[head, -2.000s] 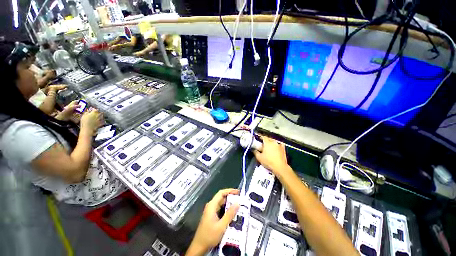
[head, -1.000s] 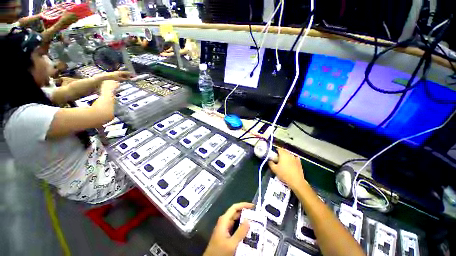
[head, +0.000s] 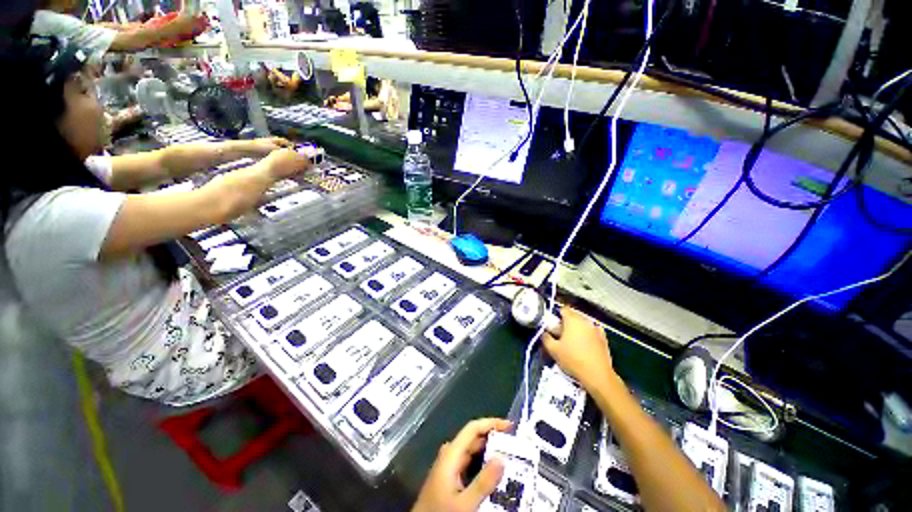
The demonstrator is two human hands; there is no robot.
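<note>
My left hand (head: pixel 468 468) holds a white electronic unit (head: pixel 513 462) at the bottom of the picture, over the near blister tray. A white USB cable (head: pixel 530 375) runs down to the unit's upper end. My right hand (head: pixel 580 345) is closed around the handle of a pale barcode scanner (head: pixel 530 306), its rounded head pointing left above the tray. Other white units (head: pixel 556 412) lie in the near tray, partly hidden by my right forearm. A second blister tray (head: pixel 372 462) at left holds two rows of units with black ovals.
A blue mouse (head: pixel 468 249) and a water bottle (head: pixel 417 180) stand behind the left tray. Another white scanner (head: pixel 692 378) lies right of my hand. Monitors (head: pixel 660 185) and hanging black cables (head: pixel 757 190) are behind. A person (head: pixel 110 240) sits at left by a red stool (head: pixel 215 440).
The view has shifted, so the trays and monitors sit further right. Both hands keep their holds on the unit and scanner. The neighbour's arms have reached forward over the stacked trays.
</note>
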